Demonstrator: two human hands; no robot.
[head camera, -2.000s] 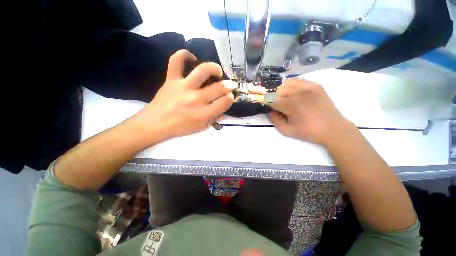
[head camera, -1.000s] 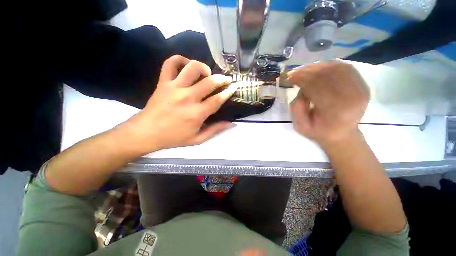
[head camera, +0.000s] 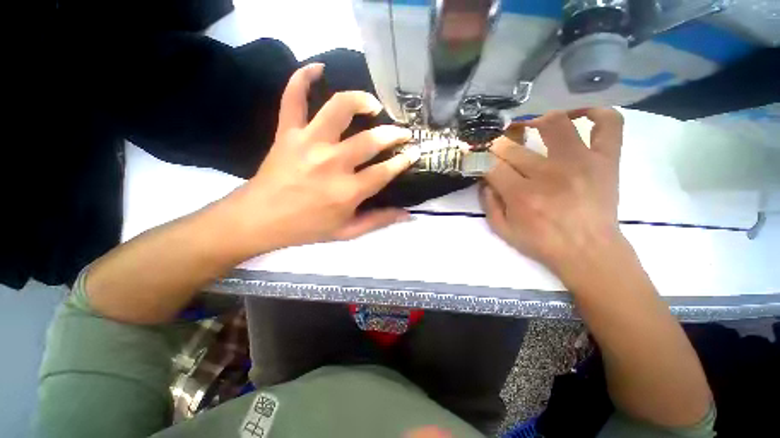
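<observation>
The black garment (head camera: 197, 103) lies as a large dark heap on the left, and its narrower end (head camera: 402, 190) reaches under the machine head. My left hand (head camera: 316, 171) lies on this end with fingers spread, fingertips at a brightly lit plaid-looking patch (head camera: 440, 158) by the presser foot. My right hand (head camera: 556, 184) is just right of the foot, fingertips at a small tan block (head camera: 476, 163). The needle and foot are hard to tell in the glare. Whether my right fingers grip cloth is hidden.
The white machine head (head camera: 530, 51) with its round tension dial (head camera: 594, 62) stands above the work. A black strip (head camera: 710, 85) hangs across its arm. A ruler strip (head camera: 410, 293) runs along the table front. Checked cloth (head camera: 209, 359) and a black pile (head camera: 735, 376) lie low at the sides.
My right hand came off the foot area, blurred, and is now back beside the tan block. My left hand's fingers have spread flatter on the cloth. The view has shifted slightly.
</observation>
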